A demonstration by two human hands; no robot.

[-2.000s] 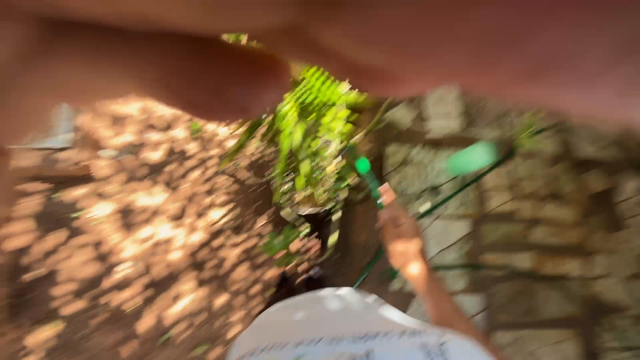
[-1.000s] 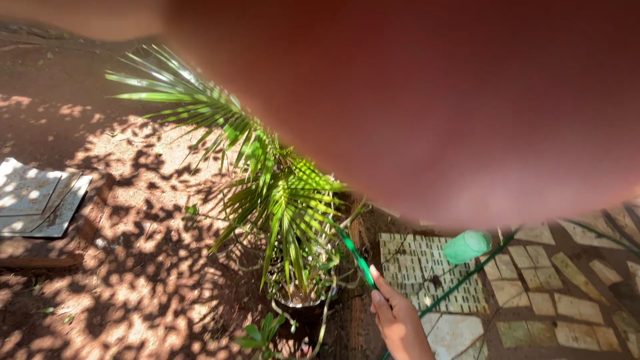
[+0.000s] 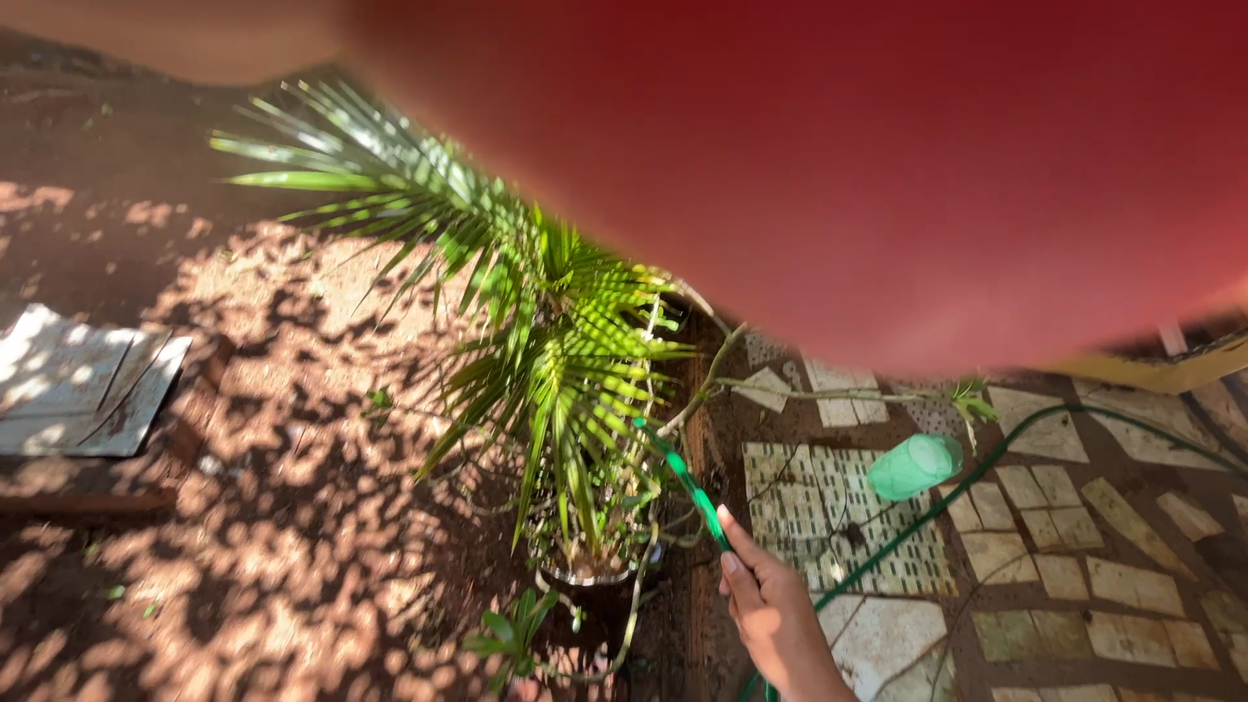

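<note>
My right hand (image 3: pixel 775 609), at the lower middle right, is closed around the end length of a green garden hose (image 3: pixel 694 489). The hose tip points up and left at the lower fronds of a potted palm (image 3: pixel 570 366). The palm's pot rim (image 3: pixel 585 577) shows below the leaves, left of the hand. A large, blurred, reddish, skin-like shape (image 3: pixel 858 175) covers the upper right, very close to the lens. It may be part of my left hand, but I cannot tell; what it does there is hidden.
The hose runs on across stone paving (image 3: pixel 1033 517) at the right. A green translucent plastic container (image 3: pixel 915 466) lies on a patterned tile slab (image 3: pixel 848 546). Left are shaded reddish soil (image 3: pixel 322 585) and a flat grey panel (image 3: pixel 83 390). A leafy plant (image 3: pixel 517 629) stands near the pot.
The view has shifted greatly since the first frame, where white cloth with print showed below. The blurred reddish shape covers the upper part differently. My right hand keeps holding the hose.
</note>
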